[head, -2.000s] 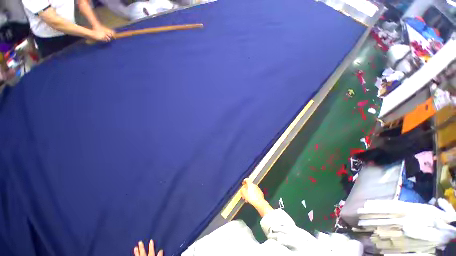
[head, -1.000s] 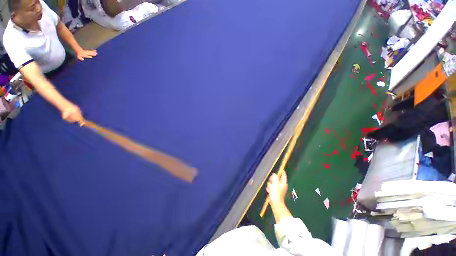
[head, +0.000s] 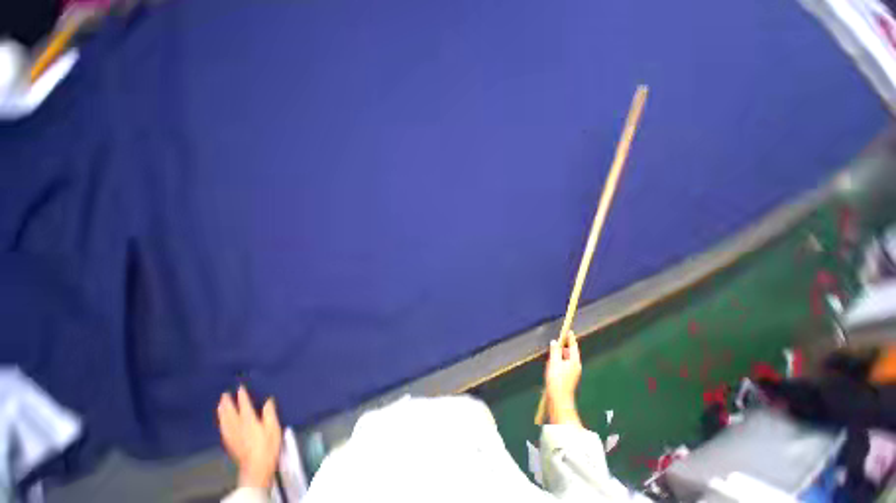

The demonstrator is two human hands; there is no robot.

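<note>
Navy fabric [head: 393,196] covers the long table, fairly flat in the middle and right, with folds at the left. My right hand [head: 562,371] is closed around the lower part of a thin wooden stick [head: 604,201]. The stick points up and away over the fabric, its far end above the ply; whether it touches the cloth I cannot tell. My left hand [head: 250,432] is at the near fabric edge, fingers apart, holding nothing.
The grey table rim [head: 648,287] runs along the near side. A green floor [head: 639,373] with red and white scraps lies beyond it at the right. Piled materials are at the lower right. Pale cloth [head: 34,422] shows at the left edge, and a blurred white item at the upper left.
The stick in my right hand has swung from beside the table rim to over the fabric. My left hand has come into view. The view has turned left; the other person has left the picture.
</note>
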